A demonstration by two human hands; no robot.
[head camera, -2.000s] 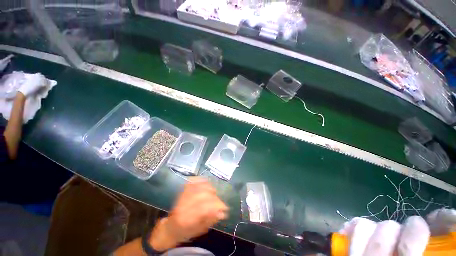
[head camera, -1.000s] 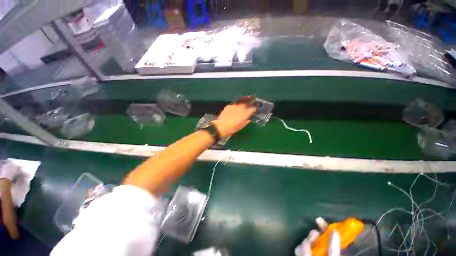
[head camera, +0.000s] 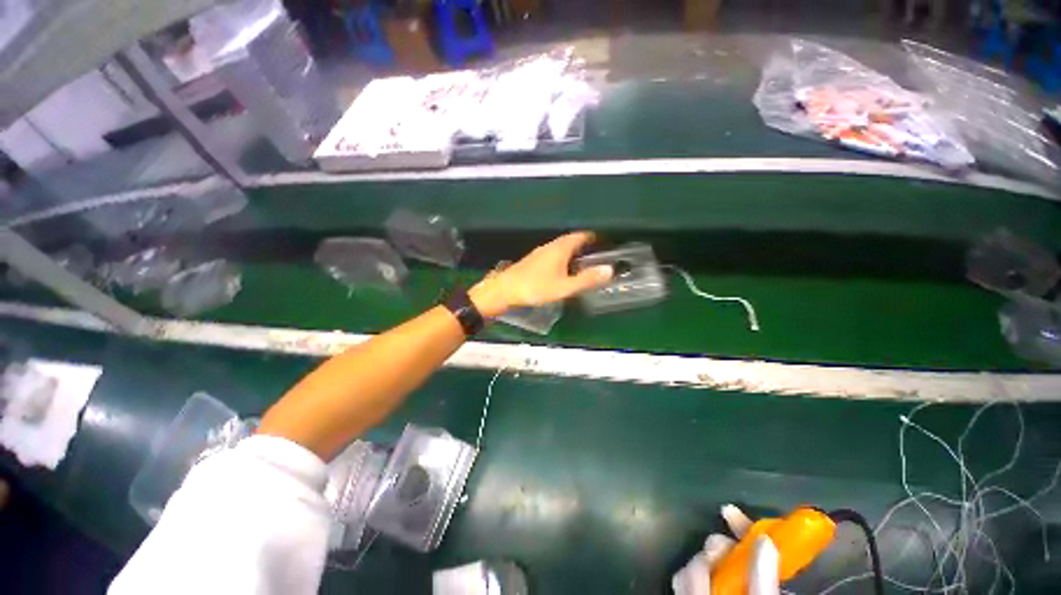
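Note:
My bare left hand with a black wristband reaches over the green belt. Its thumb and fingers are at the left edge of a clear plastic housing with a round hole and a trailing white wire lead; whether they grip it is unclear. Another clear housing lies partly under my hand. My gloved right hand holds the orange electric screwdriver at the bottom edge, partly cut off. A clear housing lies on the bench.
My sleeve partly covers the parts tub. A tangled wire bundle lies at right. The pale rail borders the belt, which carries more housings. Beyond are a white tray and bagged parts. A white cloth is at left.
My left hand has gone from above the bench to the belt and its fingers have spread at the housing. The right hand's screwdriver has shifted left and turned. The view has tilted up.

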